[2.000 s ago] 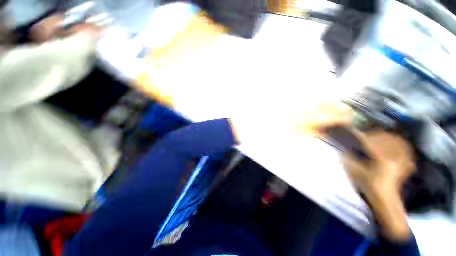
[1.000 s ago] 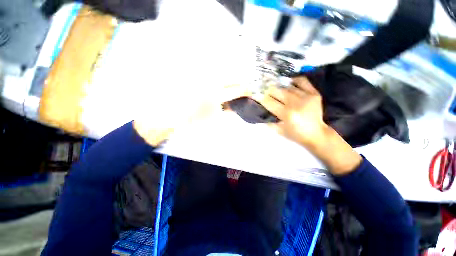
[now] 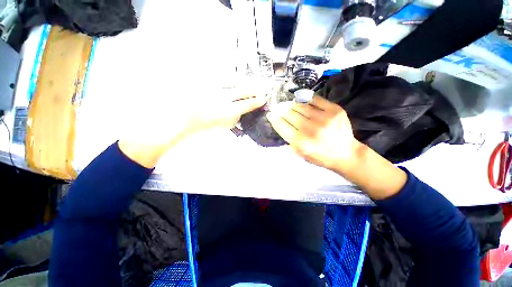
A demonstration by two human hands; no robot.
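A dark garment piece [image 3: 263, 130] lies on the white table under the needle area of the sewing machine. My left hand [image 3: 216, 115] is at its left side, fingertips at the cloth edge, partly washed out by glare. My right hand [image 3: 320, 132] lies over the cloth with fingers bent close to the presser foot area [image 3: 280, 92]. More black cloth [image 3: 393, 109] is heaped right of my right hand, beside the machine. A wide black strip [image 3: 449, 33] slants down over the machine from the upper right. The needle itself is not clearly visible.
A long tan board [image 3: 56, 106] lies at the left of the table. A dark garment bundle [image 3: 92, 14] is at the upper left. Red-handled scissors [image 3: 498, 166] lie at the right edge. Blue crates [image 3: 346, 241] with dark pieces stand beside my legs. A round silver knob [image 3: 359, 33] is on the machine.
The view has turned from the left and steadied over the machine. Both hands remain at the dark cloth by the needle area; the left hand now shows closer to the cloth.
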